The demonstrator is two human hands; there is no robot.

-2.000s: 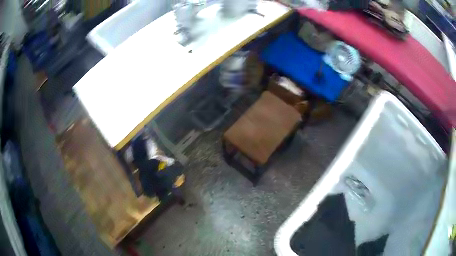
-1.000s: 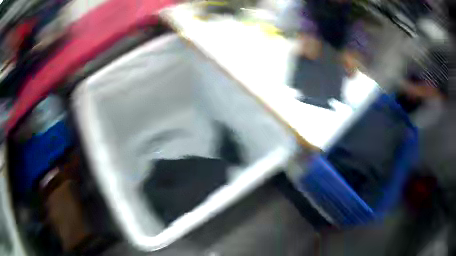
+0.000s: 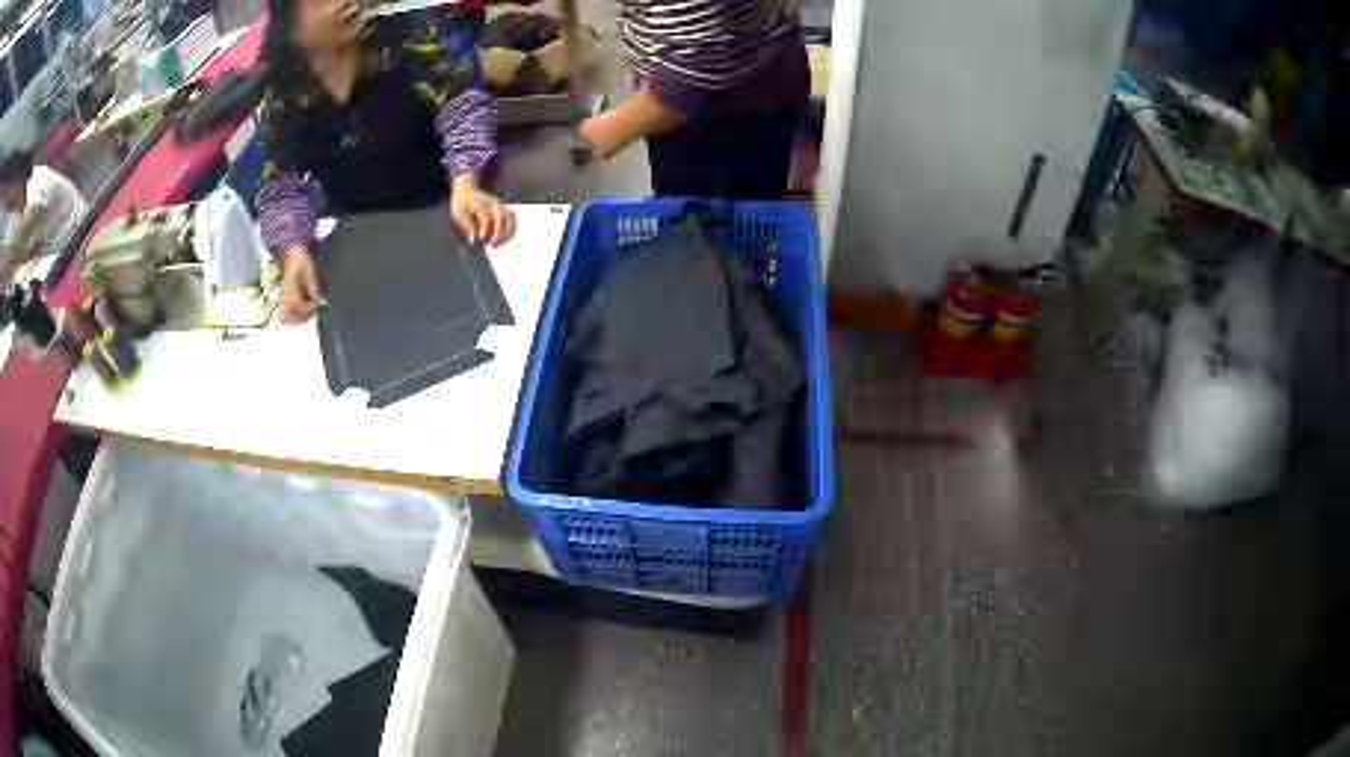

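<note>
Neither of my hands is in the picture. A blue plastic crate (image 3: 674,543) stands nearest in front, with a pile of black fabric panels (image 3: 666,340) in it. To its left, a white-grey tub (image 3: 489,651) holds a few black pieces (image 3: 356,710) at its bottom. Behind the tub, a flat angular black panel (image 3: 407,303) lies on a white sewing table (image 3: 222,399), under the hands of a seated person.
A sewing machine (image 3: 156,266) stands on the table's left. A second person (image 3: 726,89) stands behind the crate. Red fire extinguishers (image 3: 985,314) stand by a white pillar (image 3: 977,133). A whitish bundle (image 3: 1221,414) is at the right. A red line (image 3: 797,666) marks the floor.
The view has swung right, from the stool and tub to the crate, pillar and floor. The tub now shows at the lower left. The blur has lessened. No hand of mine shows in any frame.
</note>
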